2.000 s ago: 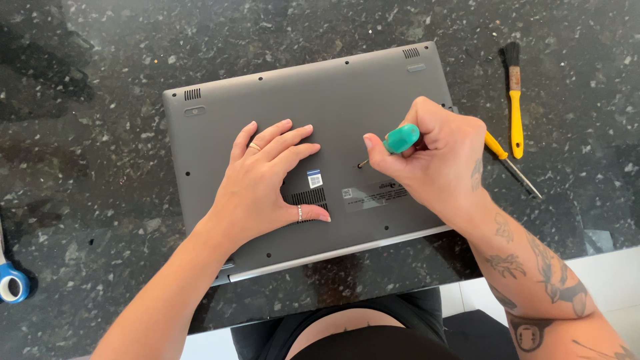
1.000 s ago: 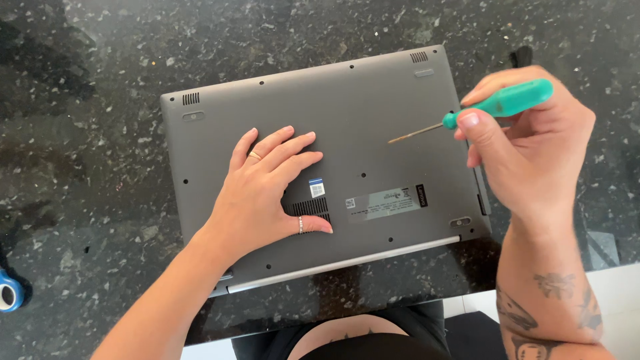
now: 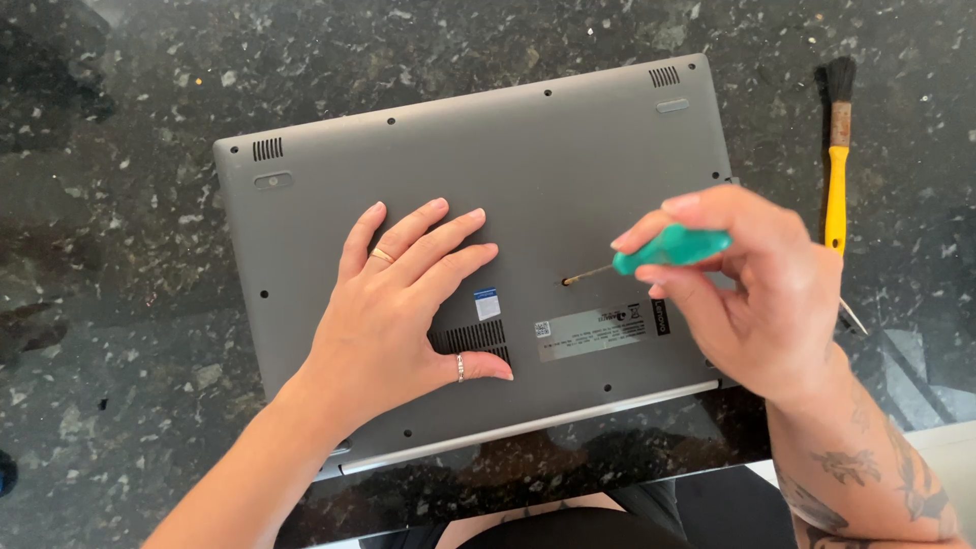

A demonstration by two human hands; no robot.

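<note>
A grey Lenovo laptop (image 3: 473, 259) lies upside down, its bottom cover facing up. My left hand (image 3: 404, 305) rests spread flat on that cover, partly over the vent grille (image 3: 488, 334), with rings on two fingers. In my right hand (image 3: 747, 290) is a screwdriver with a green handle (image 3: 671, 250), held between thumb and fingers. Its thin shaft slants down to the left, and the tip is at a screw hole (image 3: 565, 282) near the middle of the cover. Whether a screw sits in that hole cannot be told.
Right of the laptop, a brush with a yellow handle (image 3: 836, 191) lies on the dark speckled stone countertop (image 3: 152, 229). A pointed metal tool end (image 3: 852, 316) shows beyond my right hand. The countertop's front edge runs close below the laptop, and a dark blue object is cut off at far left.
My right hand has moved left with the screwdriver, from beside the laptop's right edge back over the cover, and the tip is down at the hole again. My left hand has stayed in place.
</note>
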